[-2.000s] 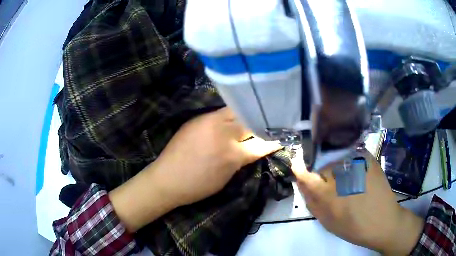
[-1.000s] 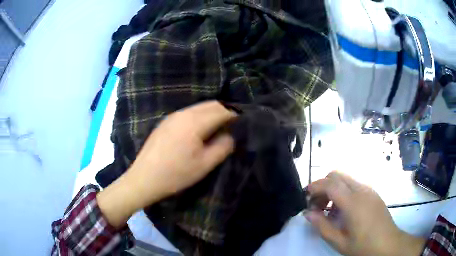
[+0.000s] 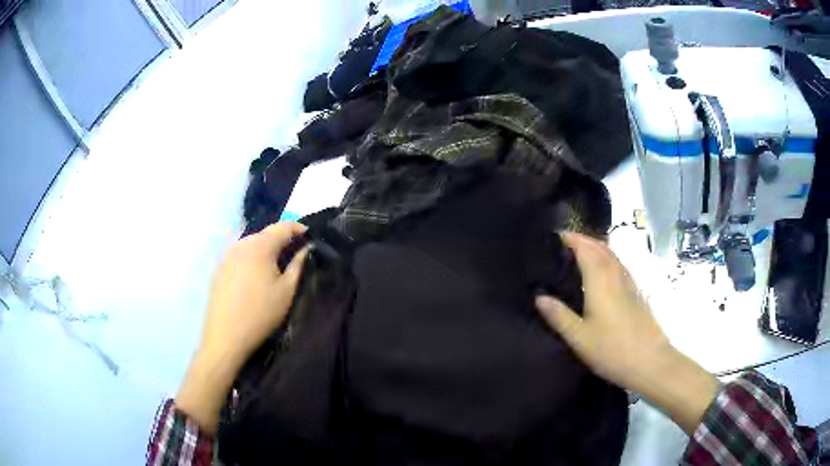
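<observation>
The garment's plain black lining [image 3: 455,309] faces up in front of me and hangs toward the bottom of the picture. Its dark plaid shell fabric [image 3: 437,146] lies bunched behind the lining. My left hand [image 3: 259,291] grips the garment's left edge, with the fingertips hidden in the folds. My right hand [image 3: 605,314] holds the right side of the garment, thumb on the black lining and the other fingertips hidden by cloth. The garment is off the needle area, to the left of the sewing machine head [image 3: 678,118].
The presser foot and needle area [image 3: 696,246] is right of the garment. A grey attachment [image 3: 739,262] sits beside it. A smartphone [image 3: 794,282] lies at the far right. More dark cloth [image 3: 341,127] and a blue item [image 3: 409,36] lie at the back. Pale threads [image 3: 64,309] show at left.
The garment has come away from the needle and been turned so its black lining shows broadly. Both hands have moved to its two sides. The view has shifted, showing more of the table's back.
</observation>
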